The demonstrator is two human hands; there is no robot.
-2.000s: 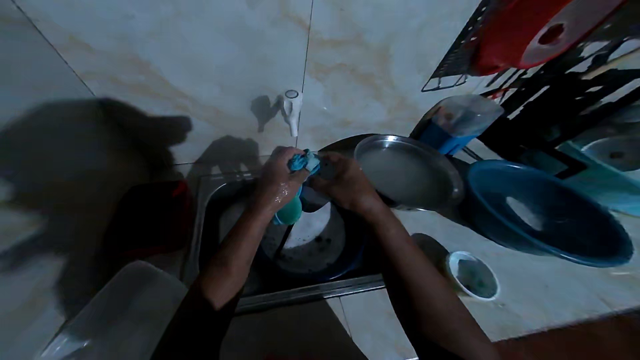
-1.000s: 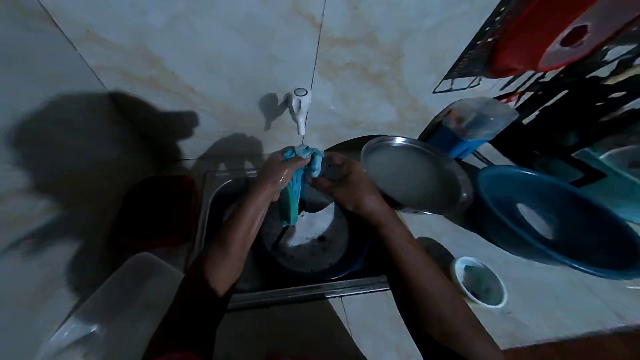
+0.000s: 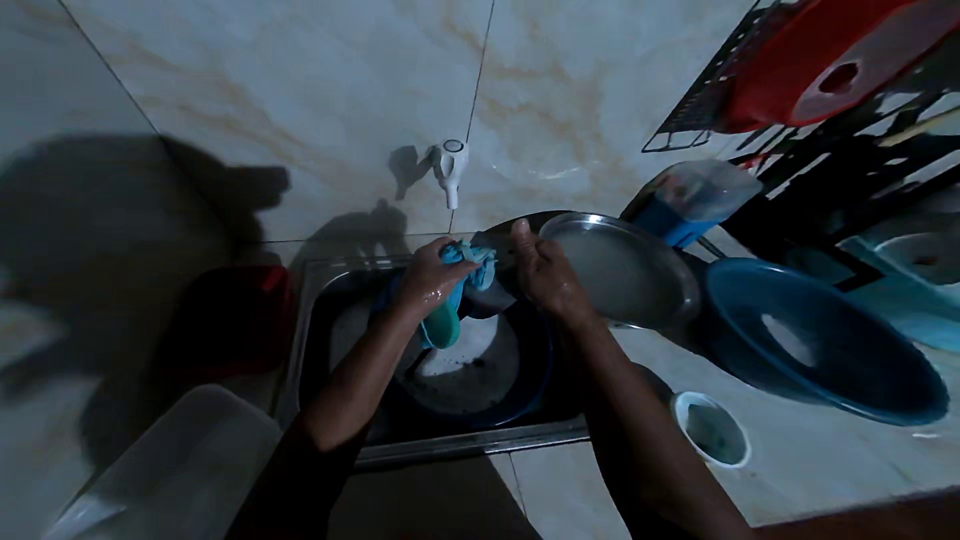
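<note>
My left hand (image 3: 436,279) is closed on a bunched light-blue cloth (image 3: 478,264). Below that hand hangs a green plastic item (image 3: 441,327), perhaps a cup or scoop; its upper part is hidden. My right hand (image 3: 546,271) is raised a little to the right of the cloth, thumb up, near the rim of a round metal tray (image 3: 622,270); whether it holds anything dark beside its palm is unclear. Under both hands a dark blue basin (image 3: 517,405) with cloudy water sits in the steel sink (image 3: 465,448).
A white faucet (image 3: 451,172) juts from the marbled wall. On the right stand a large blue basin (image 3: 817,337), a small white tub (image 3: 711,429) and a blue container (image 3: 679,217). A red container (image 3: 232,319) and a translucent plastic box (image 3: 180,465) lie left of the sink.
My right hand has moved away from the cloth, to the right, with its thumb now up. My left hand keeps hold of the cloth.
</note>
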